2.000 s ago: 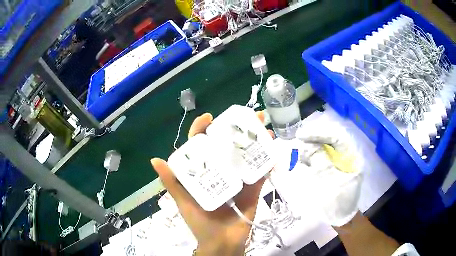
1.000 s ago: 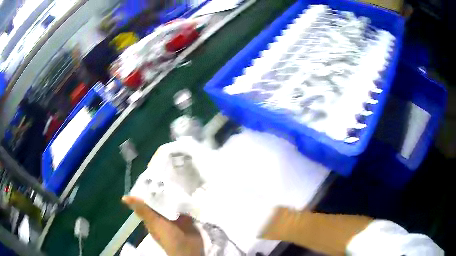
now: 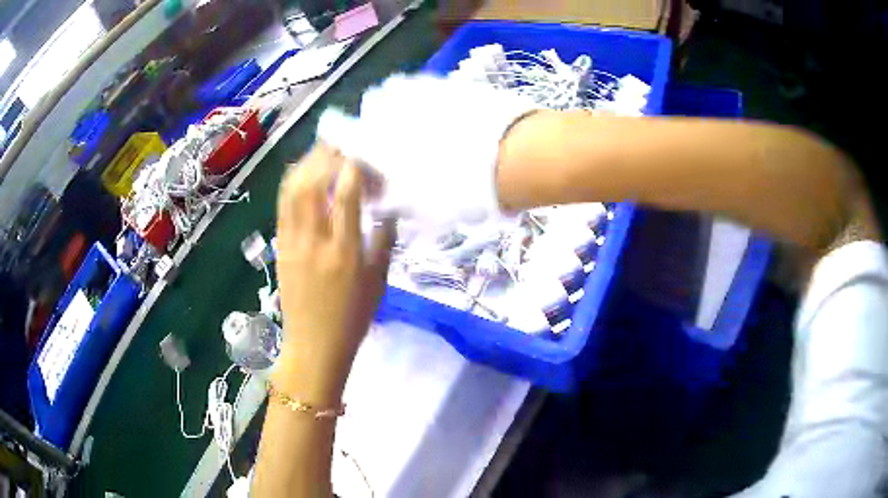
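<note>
My left hand (image 3: 326, 229), bare with a thin bracelet at the wrist, is raised over the near left side of the blue tote (image 3: 467, 340). My right hand (image 3: 438, 146), in a white glove, is over the tote and meets the left fingers. Both are blurred and overexposed. The palms are hidden, so I cannot tell whether adapters are between them. In the tote, white adapters (image 3: 545, 282) stand along the right side and white cords (image 3: 555, 78) lie heaped.
A clear bottle (image 3: 251, 340) stands at the belt's edge, left of my left wrist. Adapters with cords (image 3: 175, 352) lie on the green belt (image 3: 136, 399). Across it are red bins (image 3: 234, 141), a yellow crate (image 3: 133, 162) and a far blue tote (image 3: 107, 316). A white cover (image 3: 419, 409) lies below the near tote.
Both hands have moved from the white-covered bench to over the blue tote. The view has swung right. The two adapters seen earlier in my left hand are no longer clearly visible.
</note>
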